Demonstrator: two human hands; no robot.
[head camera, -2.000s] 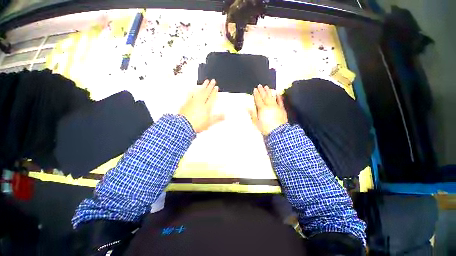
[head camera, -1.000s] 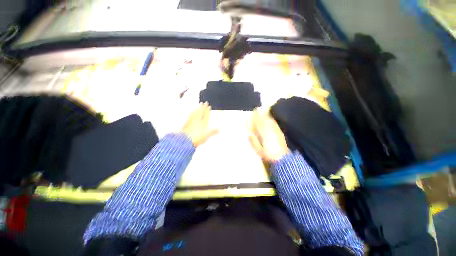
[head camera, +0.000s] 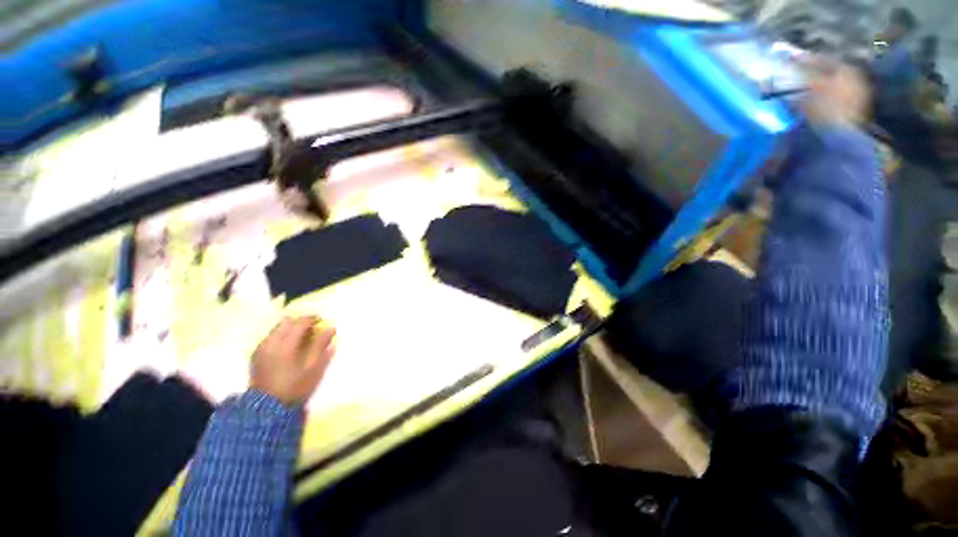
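A black cut piece (head camera: 334, 255) with stepped edges lies flat on the pale machine bed (head camera: 378, 346), below the dark laser head (head camera: 298, 173). My left hand (head camera: 292, 359) is on the bed just in front of the piece, not touching it, fingers loosely curled; whether it holds anything cannot be told. My right hand (head camera: 838, 92) is raised far to the right at the pale panel (head camera: 746, 65) on the blue housing. It is blurred and its fingers cannot be made out. A black stack (head camera: 502, 257) lies right of the piece.
Another black pile (head camera: 137, 456) lies at the bed's left. The black gantry beam (head camera: 200, 189) crosses the bed. A thin blue stick (head camera: 126, 281) lies at the upper left. A black stack (head camera: 683, 330) sits off the bed at right. Blurred people and brown material show at far right.
The view has swung to the right. My right hand has left the bed and reached up to the panel. My left hand stays near the piece, its fingers more curled. The piece still lies on the bed.
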